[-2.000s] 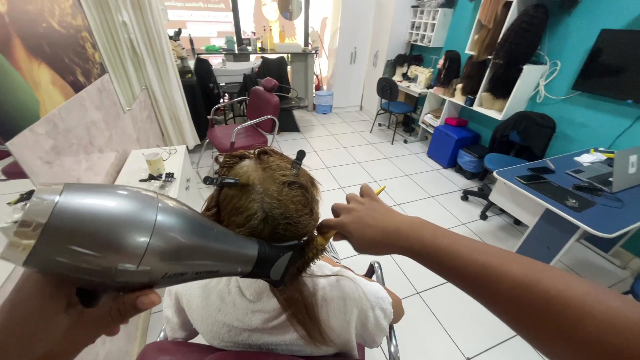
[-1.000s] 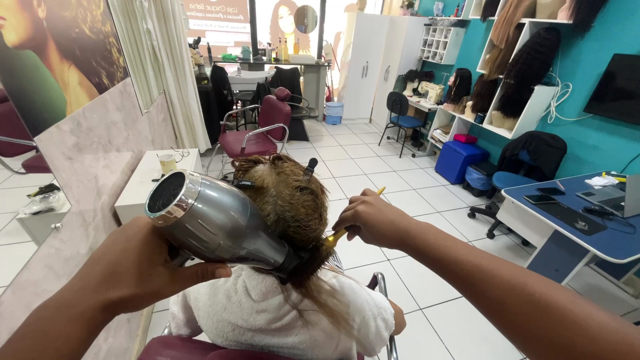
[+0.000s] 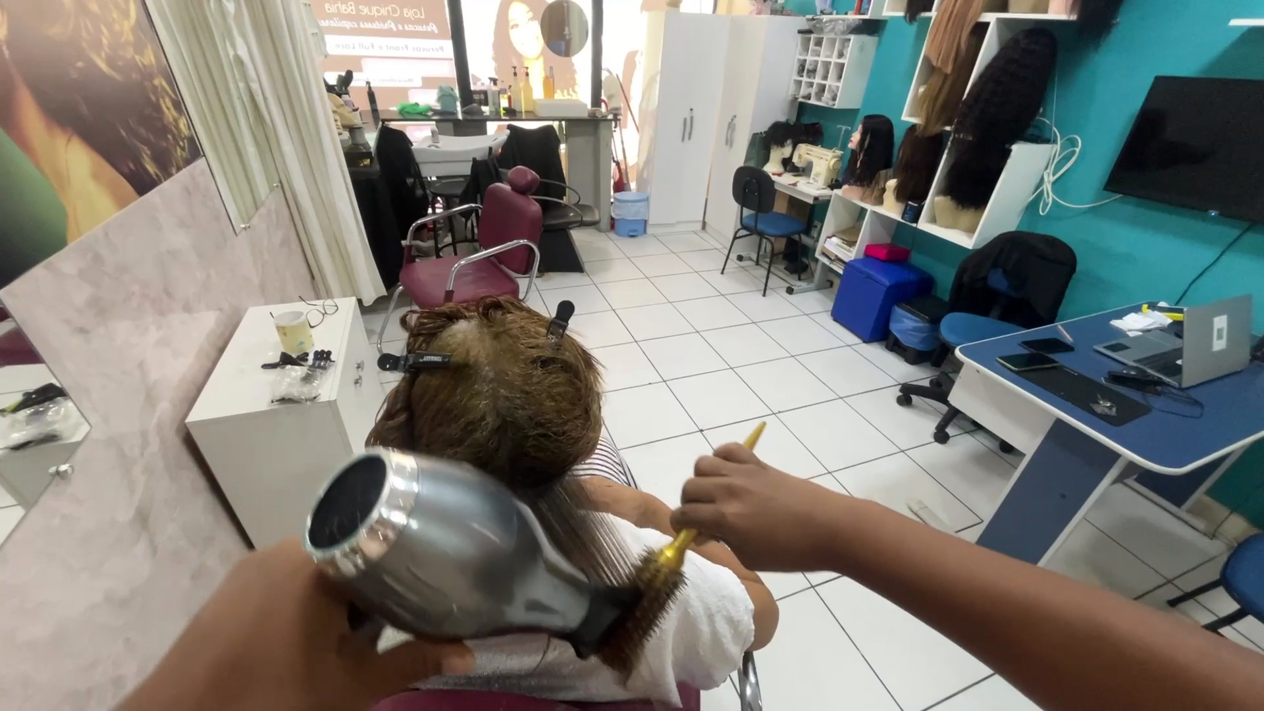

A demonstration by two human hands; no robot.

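Observation:
My left hand (image 3: 286, 632) grips a silver hair dryer (image 3: 454, 543), its handle hidden behind the body. The black nozzle (image 3: 604, 614) meets the bristles of a round hairbrush (image 3: 647, 607). My right hand (image 3: 746, 509) is closed around the brush's yellow handle. A lock of hair (image 3: 583, 523) runs stretched down from the head of a seated person (image 3: 489, 395) to the brush. Black clips (image 3: 561, 321) hold hair on top of the head. A white towel (image 3: 706, 612) covers the person's shoulders.
A white cabinet (image 3: 227, 395) with a cup (image 3: 293, 333) and loose clips stands at the left. An empty maroon salon chair (image 3: 474, 276) is ahead. At the right are a blue desk (image 3: 1195, 415) with a laptop (image 3: 1200, 341), a wheeled chair (image 3: 973, 331) and a blue box (image 3: 879, 296).
My right hand and the brush have moved away from the head, to the right, drawing the lock out straight. The dryer nozzle has followed the brush.

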